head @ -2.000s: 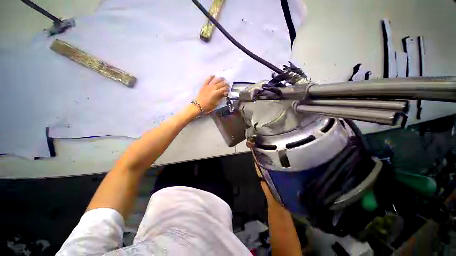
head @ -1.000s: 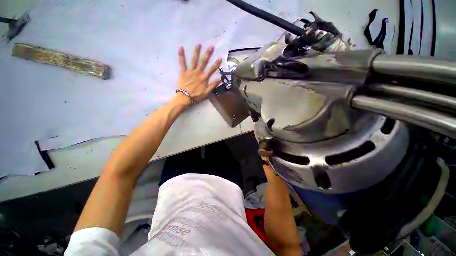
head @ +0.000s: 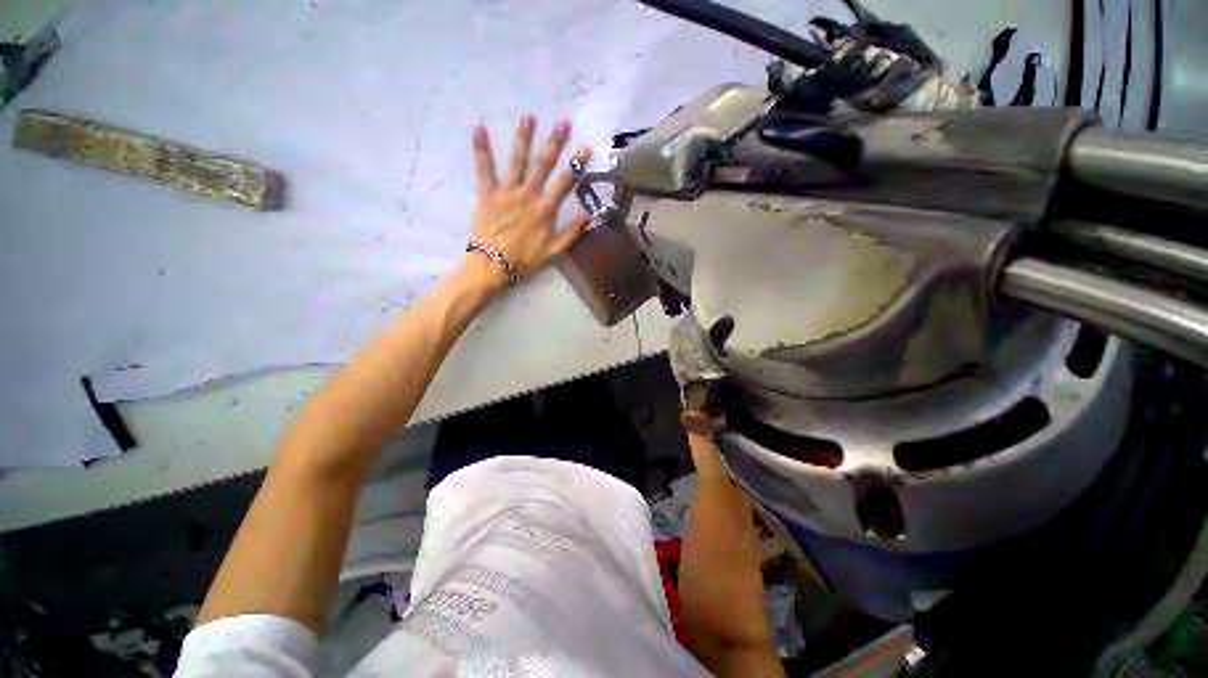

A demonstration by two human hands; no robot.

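The cutting machine (head: 848,291), with a worn silver-grey motor head, fills the right of the view. Its flat metal base plate (head: 609,276) shows on the table beside my hand. My left hand (head: 521,212) lies flat with fingers spread on the white marker paper (head: 331,80), its thumb and index finger close to the knife and presser foot (head: 592,192). My left hand holds nothing. My right forearm reaches up under the motor; my right hand is almost wholly hidden behind the machine, with only a bit (head: 700,421) at its edge, so its grip cannot be seen.
A yellow-brown cloth weight (head: 149,159) lies on the paper at the left. A clamp (head: 24,60) sits at the upper left edge. The black power cable (head: 735,29) runs to the machine's top. Dark-edged cut strips (head: 1106,60) lie at the upper right. The table edge (head: 530,395) runs before my body.
The machine appears larger and further right. My left hand has gone from loosely bent to spread flat. The weight and clamp have shifted left in view; the second weight has left the picture.
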